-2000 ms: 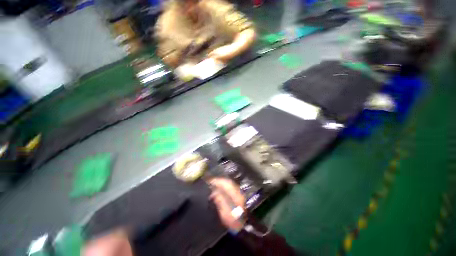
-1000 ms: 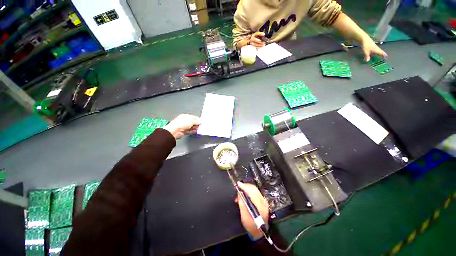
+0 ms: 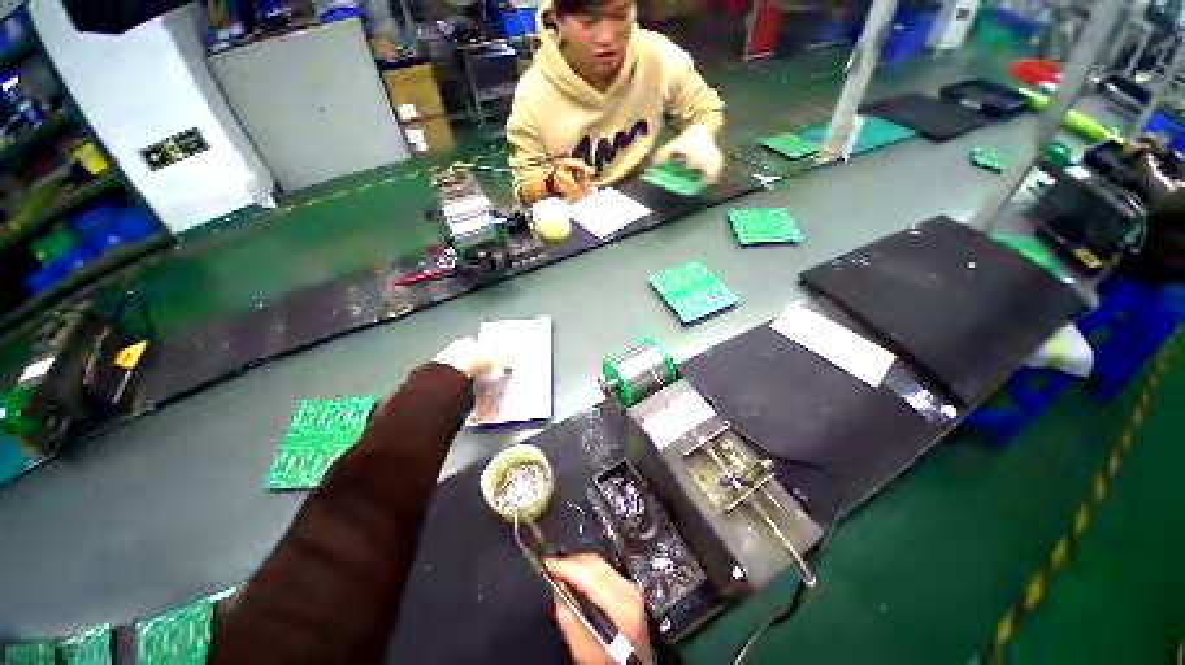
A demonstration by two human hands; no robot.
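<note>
My left hand [image 3: 471, 360] holds a white sheet [image 3: 519, 369] by its left edge, over the near edge of the grey conveyor. My right hand [image 3: 600, 600] grips a soldering iron [image 3: 578, 605] with a dark handle and white band. The iron's tip is at the near rim of the pale yellow tip-cleaning cup [image 3: 517, 482], which has silvery bits inside. The scrap tray [image 3: 643, 542] stands right of the cup. The grey-black soldering box [image 3: 728, 490] is beside it, with the solder wire spool [image 3: 639, 373] behind.
Green circuit boards lie on the grey conveyor, one [image 3: 320, 442] left of my arm and one [image 3: 694, 291] beyond the spool. A white strip [image 3: 833, 343] and raised black pad [image 3: 941, 301] lie at right. A person [image 3: 611, 111] opposite holds a green board.
The view has shifted, and the conveyor boards sit differently. My left hand still holds the sheet, now nearer the cup. The person opposite has lifted a board from the conveyor.
</note>
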